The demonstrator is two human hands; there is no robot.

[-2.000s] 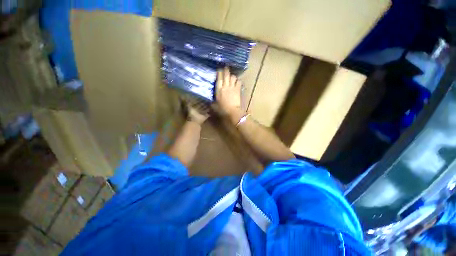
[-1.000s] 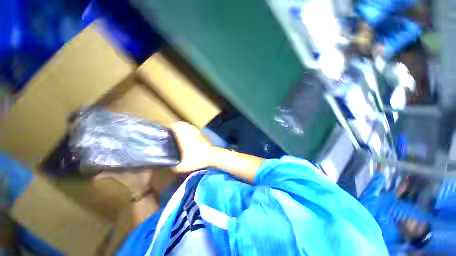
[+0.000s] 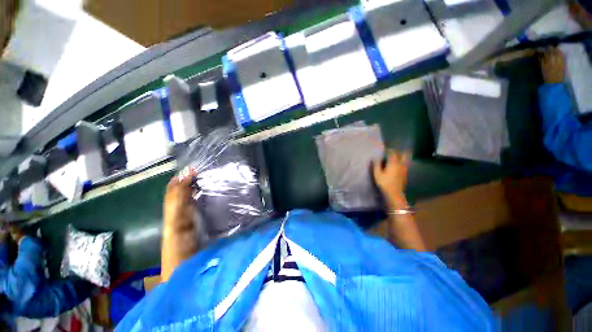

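Note:
A stack of dark pieces in glossy clear wrap [image 3: 230,188] is on the dark green bench in front of me. My left hand [image 3: 180,211] grips its left edge. Its film is crinkled and glaring at the top. A stack of matte grey flat pieces [image 3: 350,165] lies to the right. My right hand [image 3: 393,175], slightly blurred, is at its right edge with fingers touching or very near; whether it grips is unclear. Another fanned grey stack [image 3: 472,123] with a white label lies farther right.
Open retail boxes [image 3: 263,81] with blue edges line the conveyor behind the bench. A silver bag [image 3: 87,254] lies at the left. A co-worker's blue sleeve [image 3: 565,133] is at the right, another [image 3: 32,279] at the left. An open brown carton [image 3: 454,211] is at the lower right.
The view has turned from the bulk carton to the bench. The bagged stack that was over the carton is now at the bench by my left hand; my right hand is at the grey stack.

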